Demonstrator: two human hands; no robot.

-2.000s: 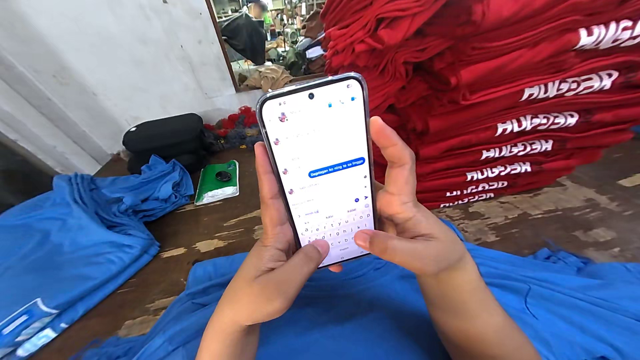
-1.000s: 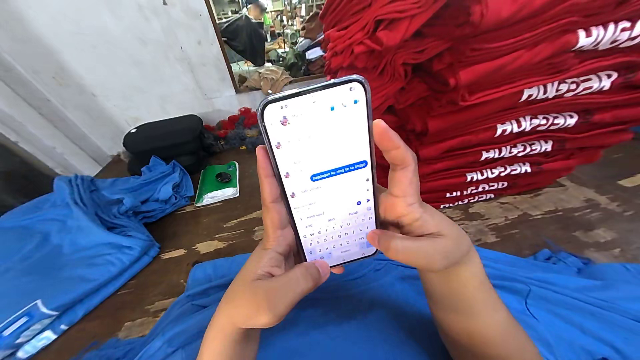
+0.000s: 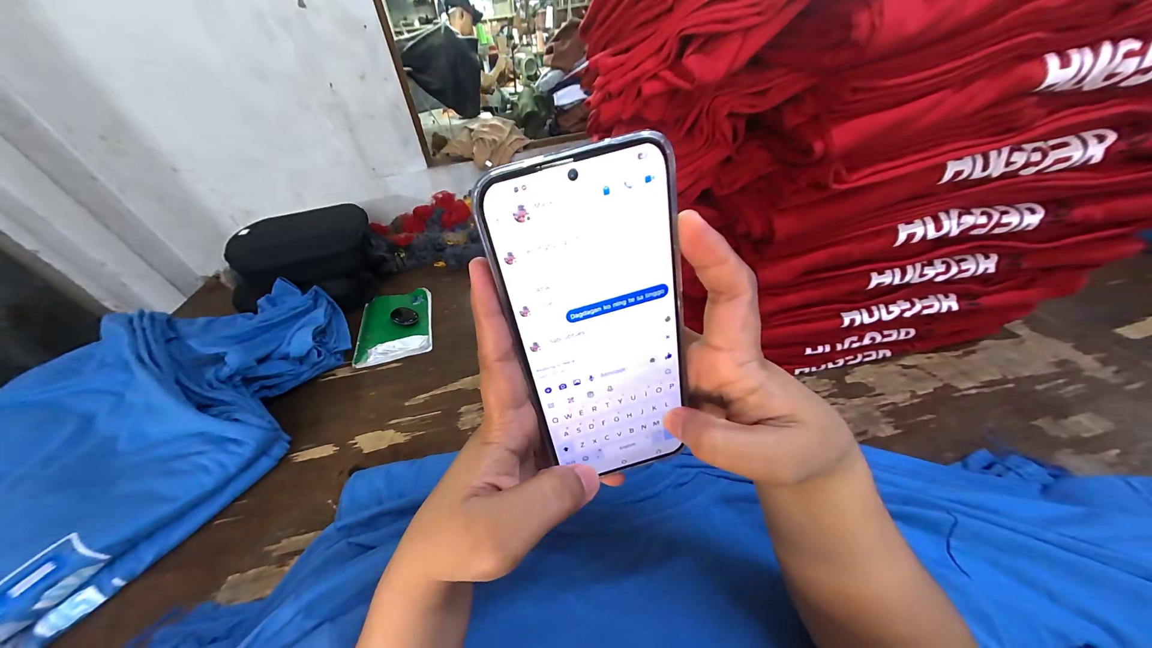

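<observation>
A smartphone (image 3: 594,270) in a clear case is held upright between both hands, its lit screen showing a chat and an on-screen keyboard. My left hand (image 3: 504,477) wraps the phone's left edge and lower back, the thumb at the bottom left corner. My right hand (image 3: 756,387) holds the right edge, with its thumb over the right side of the keyboard. Below both hands spreads blue fabric (image 3: 648,567), lying on the worn wooden table (image 3: 387,396).
Folded red shirts (image 3: 810,180) with white lettering are stacked high at right. Another blue garment (image 3: 135,405) lies at left, near a black case (image 3: 301,247) and a green packet (image 3: 394,328) with a round black object on it. A person (image 3: 463,18) is partly visible beyond the wall opening.
The text that stood in the message field is gone, and a newer row of icons shows above the keyboard. Both hands keep hold of the phone, with only small thumb movements.
</observation>
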